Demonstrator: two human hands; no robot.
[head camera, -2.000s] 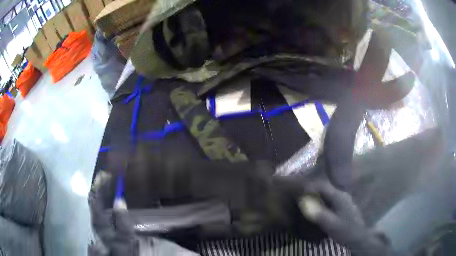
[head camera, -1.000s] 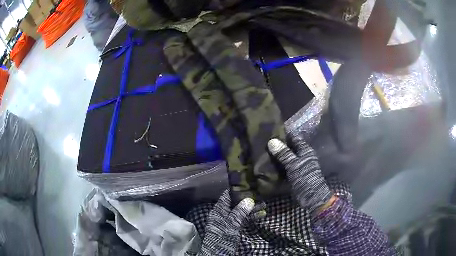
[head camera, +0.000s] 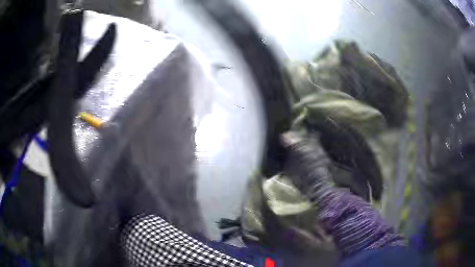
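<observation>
A long dark strap (head camera: 268, 86), blurred, curves down from the top edge in front of the pale floor. My right hand (head camera: 304, 159), in a grey striped glove with a purple sleeve, has its fingertips at the strap and appears closed on it, though blur hides the exact grip. An open olive sack (head camera: 338, 109) lies slumped on the floor around and beyond this hand, with dark contents showing. My left hand is not visible.
At the left is the clear-wrapped bale (head camera: 156, 109), with a yellow-orange stick (head camera: 92, 120) and black webbing (head camera: 65, 109) on it. Blue strapping (head camera: 18, 167) shows at the far left. Checked cloth (head camera: 166, 242) is at the bottom.
The view has swung right, from the bale to the floor sack. The camouflage pieces that both hands were on no longer show clearly. My right hand is now over the sack; my left hand has left view.
</observation>
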